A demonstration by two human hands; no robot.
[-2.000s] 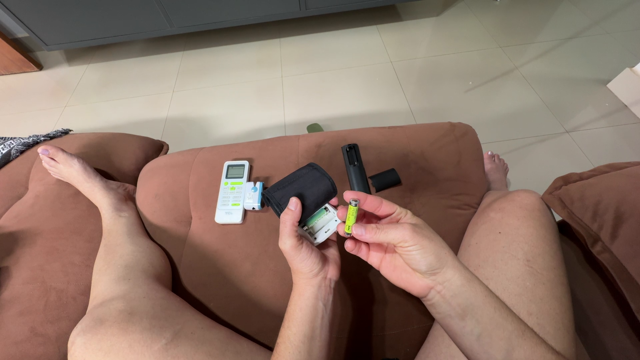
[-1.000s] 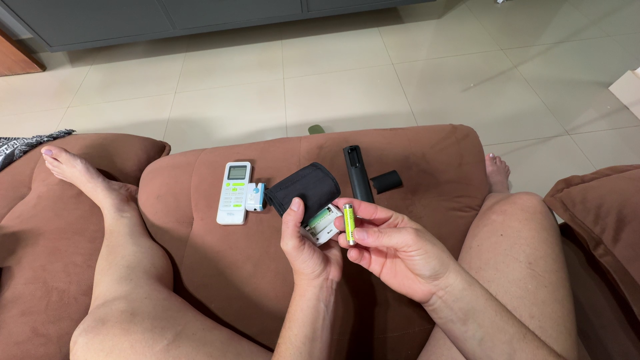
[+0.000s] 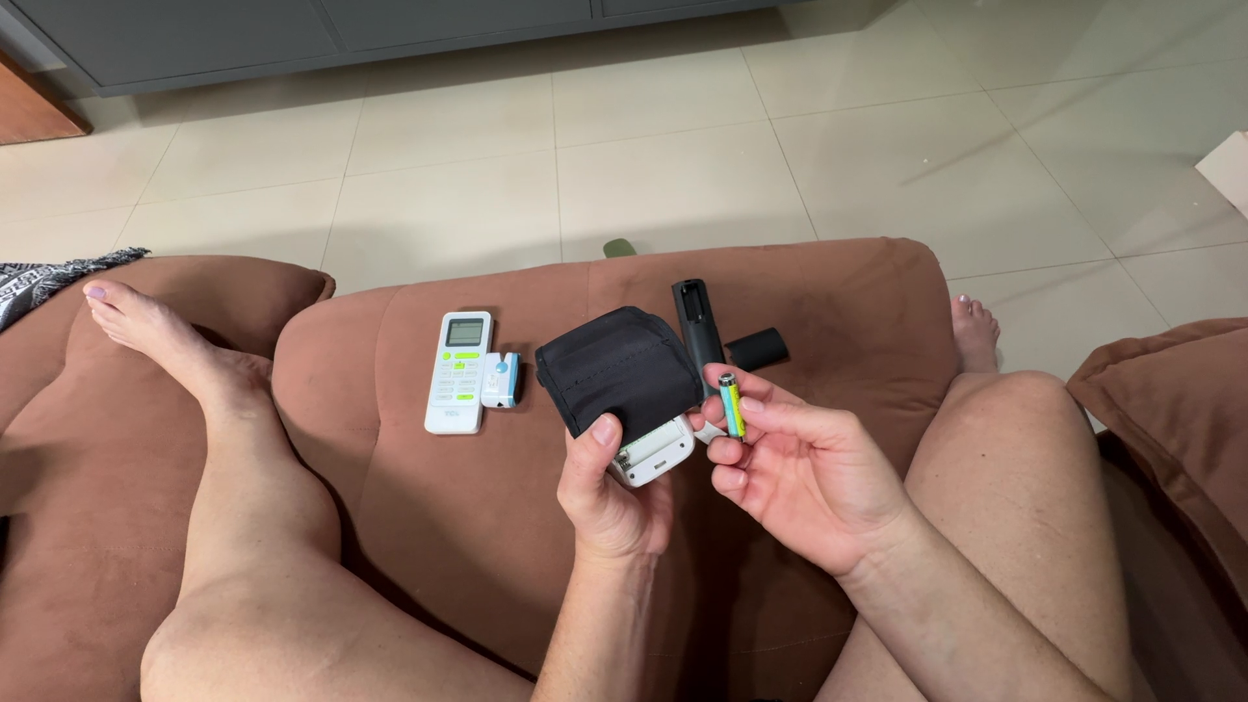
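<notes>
My left hand (image 3: 614,487) holds a white device (image 3: 659,451) with a black fabric cuff (image 3: 619,370) folded against it, which looks like a wrist blood pressure monitor. The device's battery compartment faces up, and a metal spring shows in it. Between the thumb and fingers of my right hand (image 3: 809,458) is a yellow-green and blue cylindrical battery (image 3: 730,405), just right of the compartment and apart from it. Beyond the hands lie a black remote-like device (image 3: 696,317) with an open slot and a short black cover (image 3: 758,347). Left of the cuff are a white air conditioner remote (image 3: 458,375) and a small white and blue device (image 3: 501,380).
Everything rests on a brown upholstered seat (image 3: 468,546), with the person's bare legs on either side. A brown cushion (image 3: 1180,409) is at the right, and a patterned cloth (image 3: 58,283) at the left. Past the seat are floor tiles (image 3: 673,156) and a grey cabinet (image 3: 439,29).
The battery in my right hand has turned a little and shows a blue side. My left hand still holds the device and cuff, with more of the battery compartment in sight than a second ago.
</notes>
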